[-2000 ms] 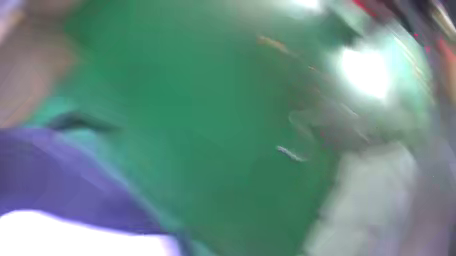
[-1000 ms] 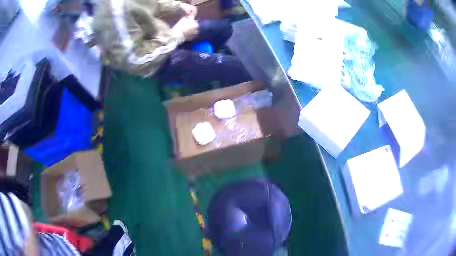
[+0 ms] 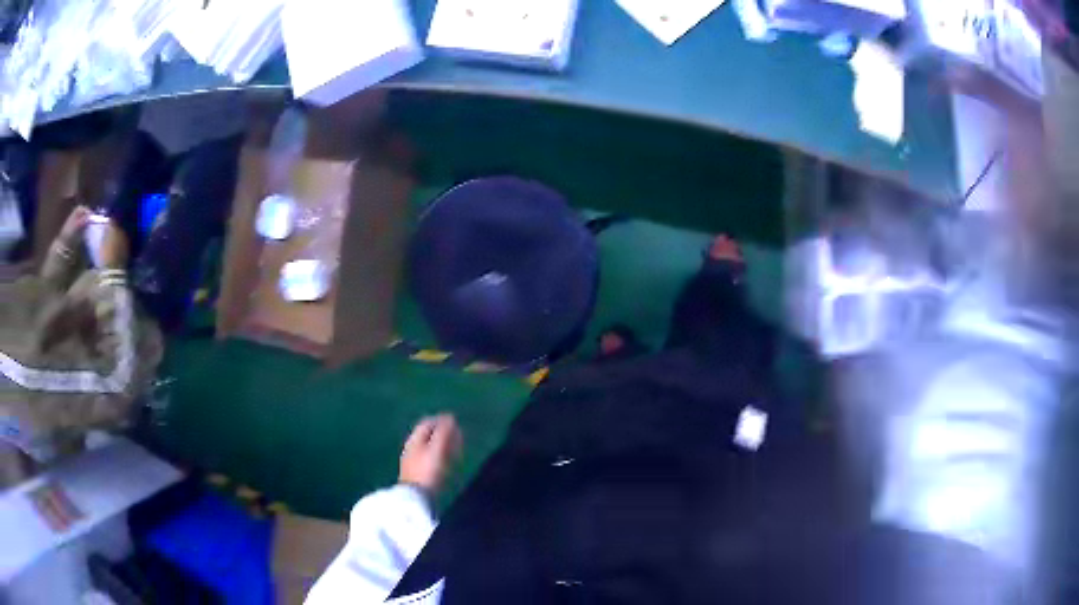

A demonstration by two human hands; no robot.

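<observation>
My left hand, in a white sleeve, is small and blurred over the green floor at the lower middle. Its fingers look curled and nothing shows in it; how far they are closed is unclear. My right hand cannot be made out. A round dark stool stands in front of me. Left of it is an open brown carton holding two white rounded pieces and clear film. White boxes and papers lie on the green bench along the top.
A person in a tan top sits at the left. A blue container and a white carton are at lower left. Yellow-black tape marks the floor. Blurred whitish trays or bags stand at the right. My dark-clothed legs fill the lower middle.
The view has swung round: the bench now runs along the top, and the carton and stool lie further left. My left hand and legs have come into view.
</observation>
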